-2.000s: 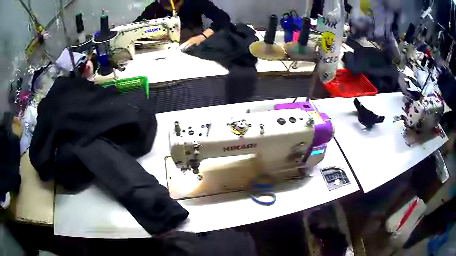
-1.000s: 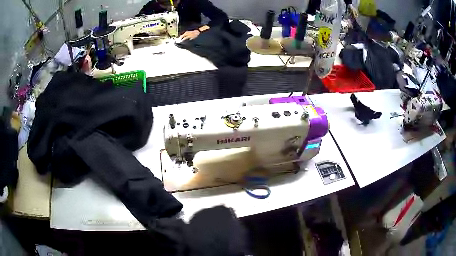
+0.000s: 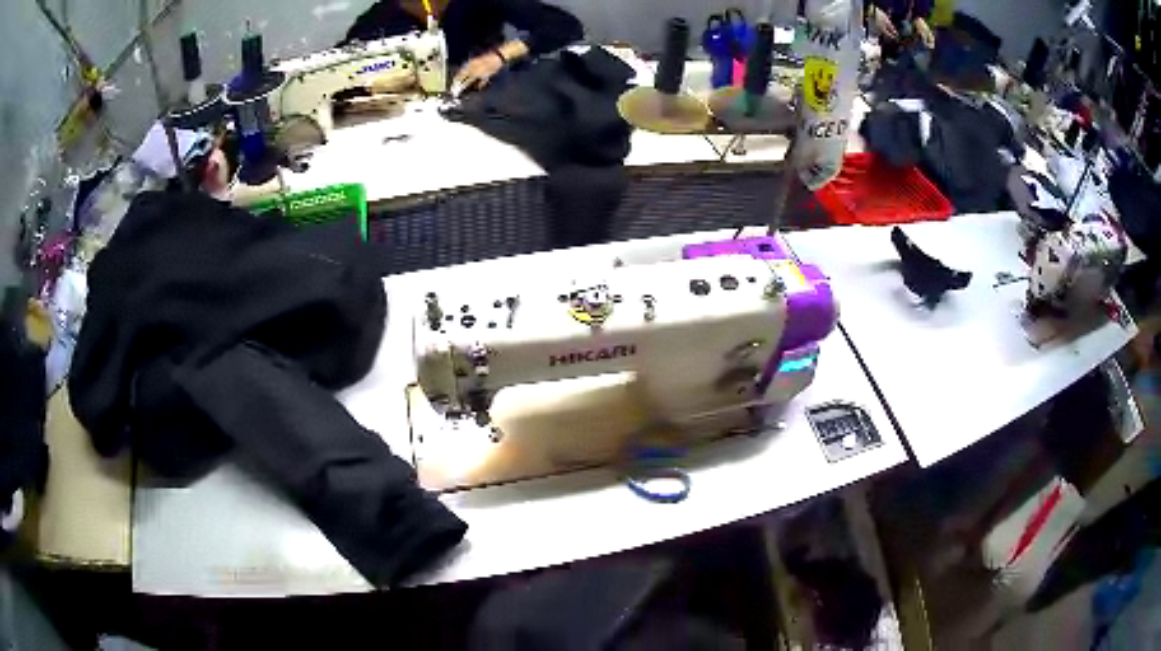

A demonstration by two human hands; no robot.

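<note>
Neither of my hands is in view. A large heap of black garments (image 3: 242, 299) lies on the left of the white machine table (image 3: 255, 553). One long sleeve or leg of it stretches to the table's front edge. The white HIKARI sewing machine (image 3: 598, 343) with its purple right end stands in the middle. Small scissors or snips with blue handles (image 3: 660, 485) lie at its base. Dark cloth (image 3: 573, 604) shows blurred below the front edge at the bottom; I cannot tell what holds it.
A green basket (image 3: 312, 206) stands behind the heap, a red basket (image 3: 881, 191) at back right. A small black scrap (image 3: 929, 270) and a smaller machine (image 3: 1076, 274) are on the right table. Across, a person's hand (image 3: 490, 64) rests by black cloth at another machine.
The dark cloth at the bottom rose over the table's front edge beside the sleeve, and now sits lower, below the edge. The view has shifted slightly. The heap has stayed in place.
</note>
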